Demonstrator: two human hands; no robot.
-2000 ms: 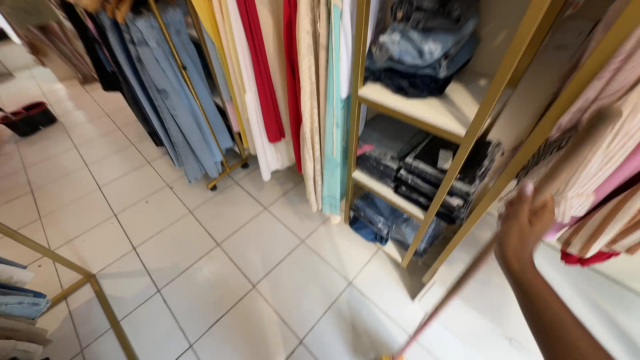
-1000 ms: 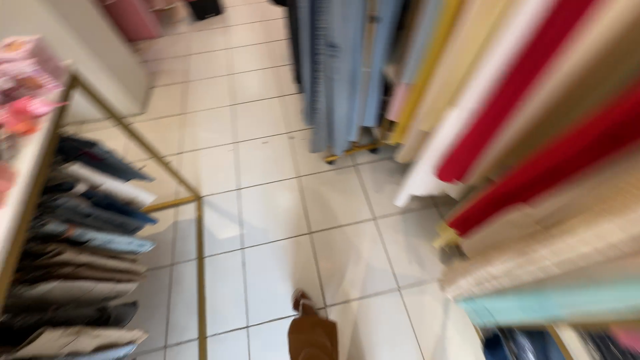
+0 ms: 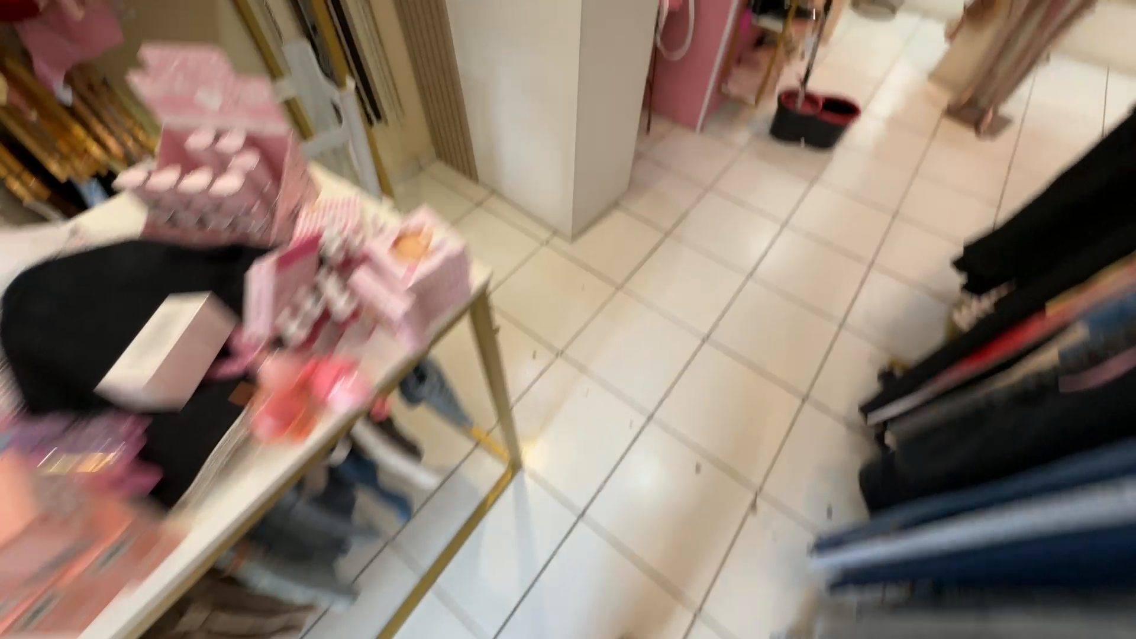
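Note:
Neither my left hand nor my right hand shows in the head view now, and no handle is in sight. At the left stands a display table with a white top and gold frame [image 3: 497, 382]. On it lie a black cloth item [image 3: 98, 311], a white box [image 3: 170, 351], an open pink box of small capped items [image 3: 213, 177], smaller pink boxes [image 3: 422, 266] and a pinkish-red bundle [image 3: 306, 395]. The picture is blurred, so fine detail is lost.
Folded or hung jeans [image 3: 302, 532] fill the space under the tabletop. Hanging dark garments [image 3: 994, 461] line the right side. A white pillar [image 3: 541, 115] stands ahead, with a black and red mop bucket [image 3: 812, 120] beyond it on the tiled floor [image 3: 674, 399].
The view has swung left to the display table. Two seconds ago a hand held a long stick at the right; it is out of view now.

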